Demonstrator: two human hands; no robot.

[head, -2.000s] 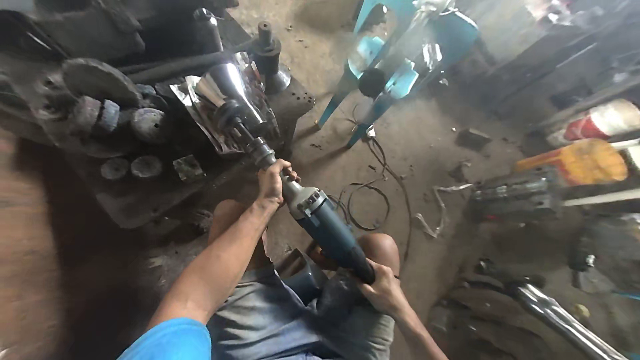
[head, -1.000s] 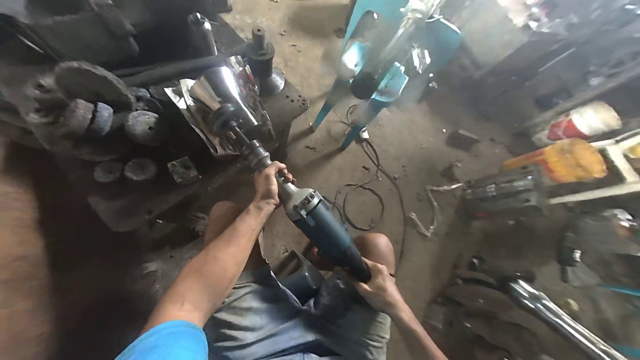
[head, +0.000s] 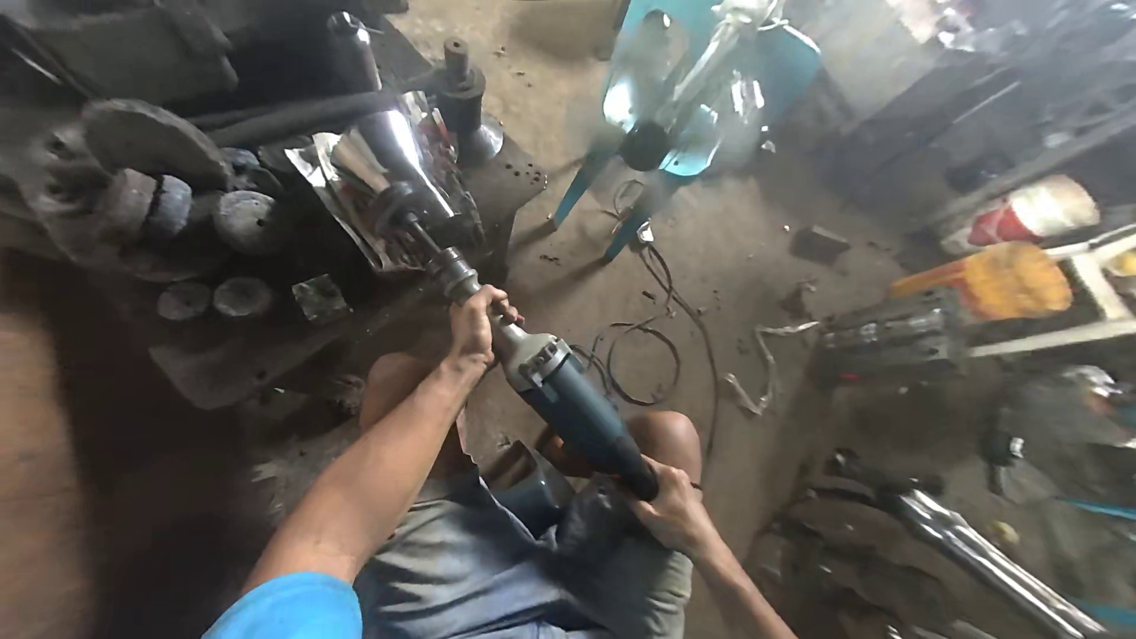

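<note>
A blue electric die grinder point(head: 577, 413) lies slanted across my lap. Its front neck is in my left hand point(head: 479, 330), closed around it just behind the grey collar. My right hand point(head: 670, 508) grips the dark rear end near my knee. From the collar a thin shaft runs to a dark round wheel point(head: 398, 209), which is at a shiny metal part point(head: 404, 146) on the workbench; whether they touch I cannot tell. Crumpled sheets of paper or foil point(head: 342, 200) lie beneath that part.
Abrasive wheels point(head: 244, 220) sit on the dark metal bench point(head: 213, 373) at left. A teal plastic chair point(head: 635, 217) stands beyond. Black cable point(head: 679, 355) loops on the floor. At right are a yellow container point(head: 1016, 280) and chromed tubes point(head: 985, 555).
</note>
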